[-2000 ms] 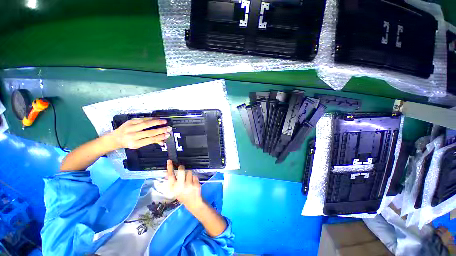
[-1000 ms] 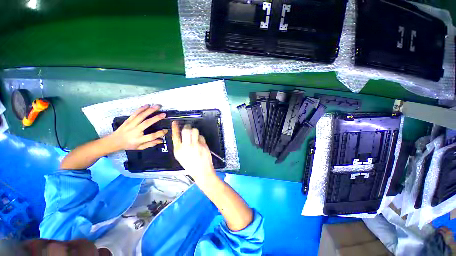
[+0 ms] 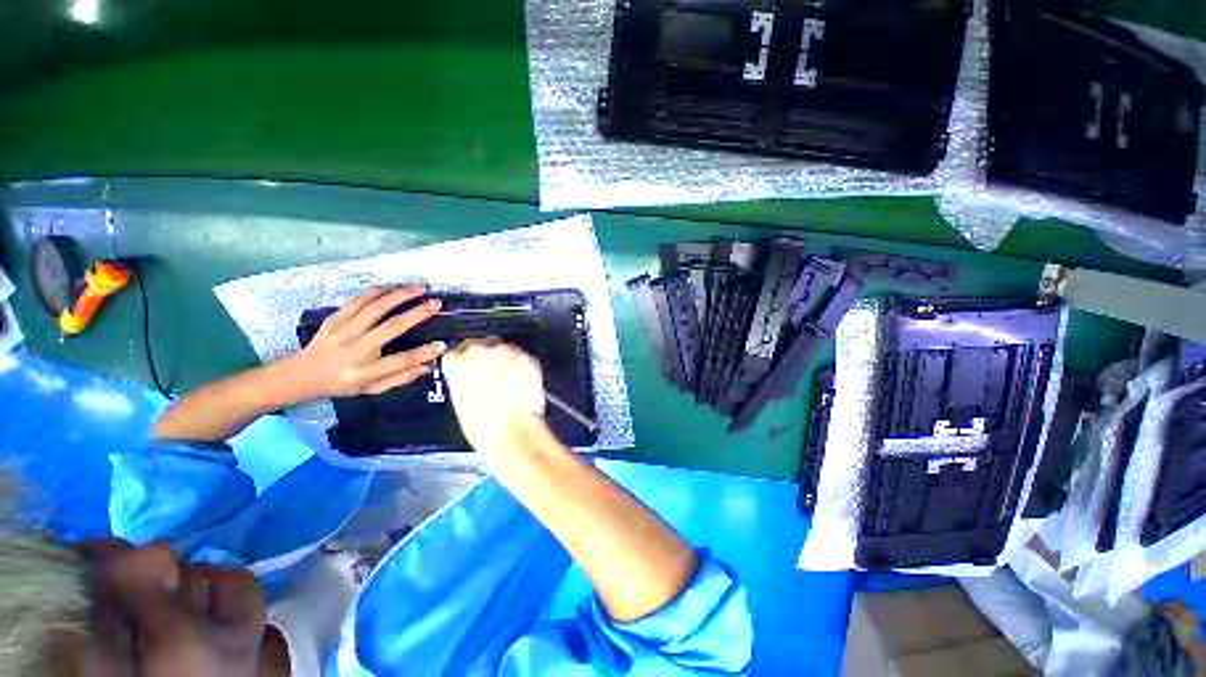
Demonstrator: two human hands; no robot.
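A black plastic housing [image 3: 384,425] lies on a white protective sheet [image 3: 536,254] at the green bench's front edge. My left hand [image 3: 360,349] rests on its left and upper part, fingers spread. My right hand [image 3: 496,394] is curled over its middle, with a thin pale rod [image 3: 571,413] sticking out of it towards the lower right. One pale metal bracket [image 3: 438,380] shows between the hands. The centre of the housing and the rod's other end are hidden under my right hand.
A fanned pile of black strips [image 3: 725,324] lies right of the sheet. Farther right is another housing [image 3: 946,509] on wrap. Two wrapped housings lie on the conveyor [image 3: 265,93]. An orange-handled tool [image 3: 93,298] with a cord lies far left. A person's head [image 3: 159,608] shows lower left.
My right hand has moved from the housing's lower edge up onto its middle, and its fingers have curled. My left hand's fingers have spread. The conveyor housings have moved right. The head has come into view.
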